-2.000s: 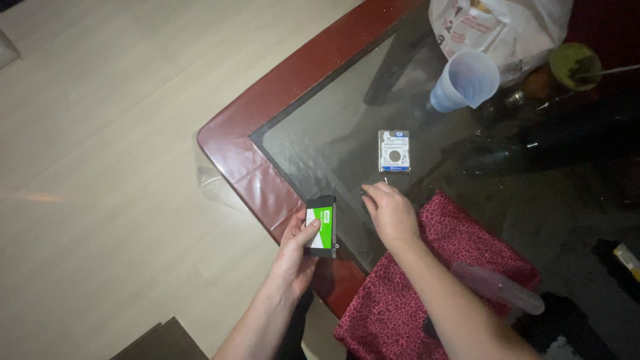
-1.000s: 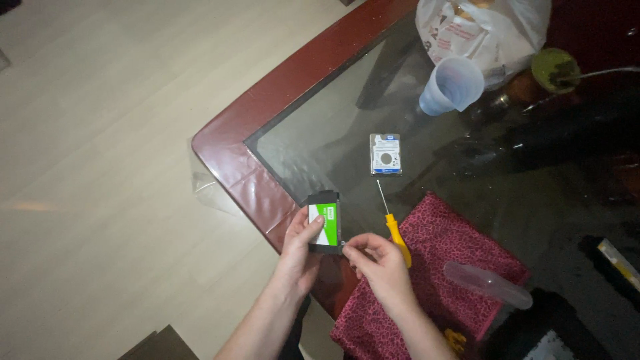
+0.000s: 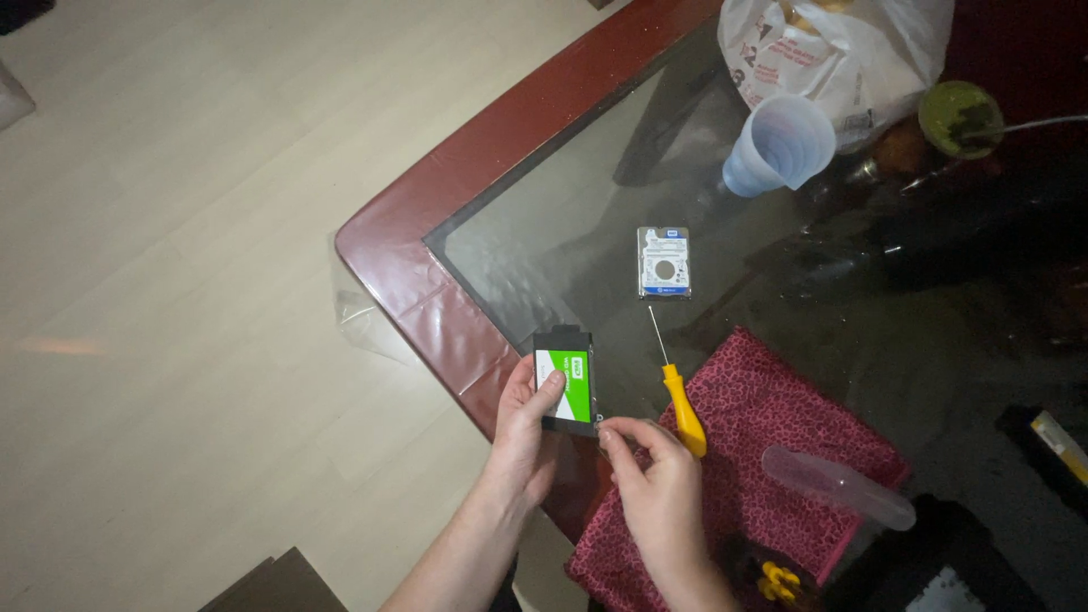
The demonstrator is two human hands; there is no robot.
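My left hand [image 3: 529,416] holds a WD Green solid state drive [image 3: 578,384] in a black bracket over the table's edge, its thumb on the green and white label. At the drive's lower right corner, the thumb and forefinger of my right hand [image 3: 654,476] pinch something too small to make out, perhaps a screw. A screwdriver with a yellow handle [image 3: 685,415] lies just beyond that hand, its handle partly on a pink and black patterned cloth [image 3: 790,399]. Above the screwdriver's tip, a WD hard drive [image 3: 664,263] rests label up on the dark glass.
A translucent blue cup [image 3: 778,146] stands near a white plastic bag [image 3: 837,64] and a green-topped container with a metal straw [image 3: 961,121]. On the cloth lie a clear plastic piece [image 3: 837,486] and yellow objects [image 3: 778,582]. The table's red border [image 3: 425,280] runs along the left.
My right hand has come from near the hard drive to the bracket's lower corner. The screwdriver, hidden two seconds ago, shows from one second ago on. My left hand still holds the drive.
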